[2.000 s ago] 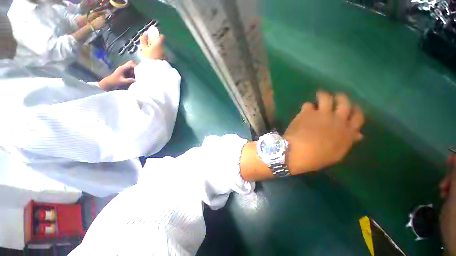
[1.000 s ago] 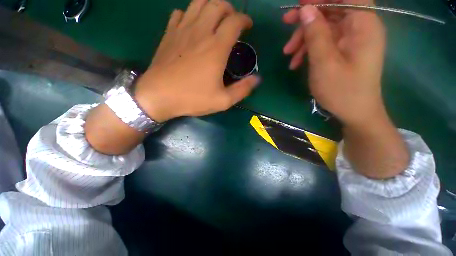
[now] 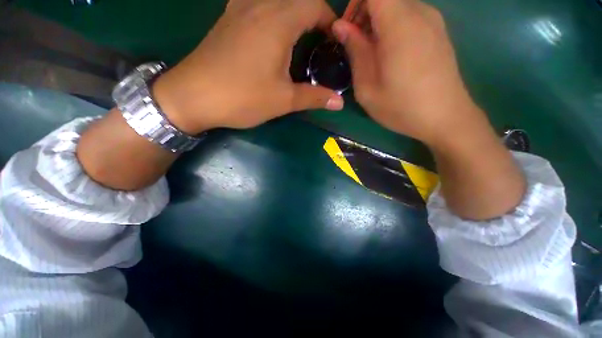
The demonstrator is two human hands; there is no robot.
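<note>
A round watch head (image 3: 330,67) with a black face and silver rim lies at the top centre, between my two hands. My left hand (image 3: 254,72) is curved around its left side, with the thumb at its lower rim and the fingertips partly cut off or hidden at the top. My right hand (image 3: 409,72) is at its upper right edge, thumb and finger pinched together. The thin rod tool is mostly hidden by my right hand, so its position against the watch head is unclear.
A yellow and black striped strip (image 3: 383,173) lies at the edge of the green belt (image 3: 528,72). Another watch head (image 3: 516,139) lies beside my right wrist. A dark metal post (image 3: 56,59) slants in at the upper left. My left wrist wears a silver wristwatch (image 3: 146,115).
My right hand has moved left and down to the watch head and turned over it. The rod is no longer plainly visible. My left hand stays around the watch head.
</note>
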